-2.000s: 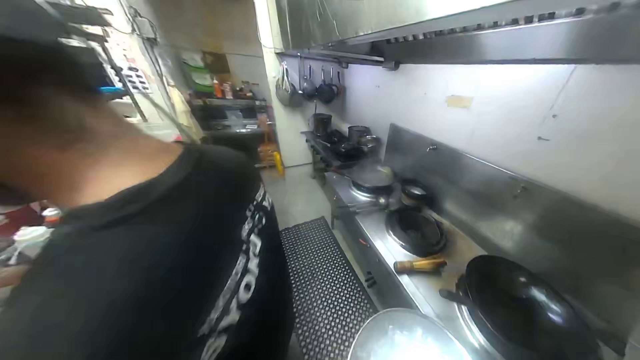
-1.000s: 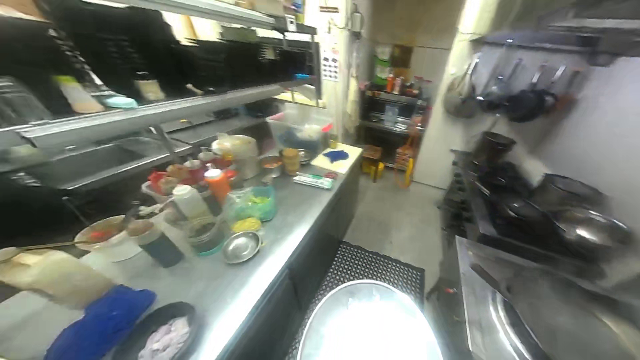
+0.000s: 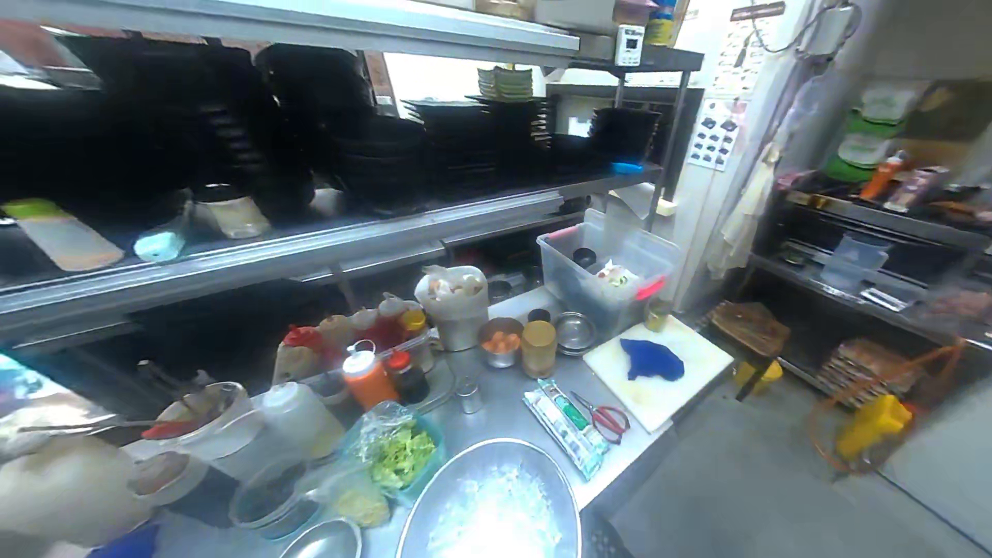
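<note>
A large metal bowl (image 3: 570, 504) with pale, glaring contents, perhaps ice, fills the bottom centre of the head view, over the steel counter's front edge. Neither of my hands shows, so what they hold is hidden. Left of the bowl is a teal container of lettuce (image 3: 403, 457), partly under clear plastic, and a small metal bowl (image 3: 325, 540). Behind it on the counter lie a long plastic packet (image 3: 567, 430) and red-handled scissors (image 3: 611, 421). A blue cloth (image 3: 652, 361) rests on a white cutting board (image 3: 620, 384).
Squeeze bottles (image 3: 370, 380), a white tub (image 3: 457, 310) and a clear plastic bin (image 3: 597, 287) line the counter's back. Stacked dark dishes stand on the shelf (image 3: 465, 213) above. At right are a wooden stool (image 3: 748, 329) and a steel rack (image 3: 876, 294).
The view has swung left from the stoves to the counter. The metal bowl has come from the aisle beside the stoves to the counter's edge. The person in a black shirt is out of view.
</note>
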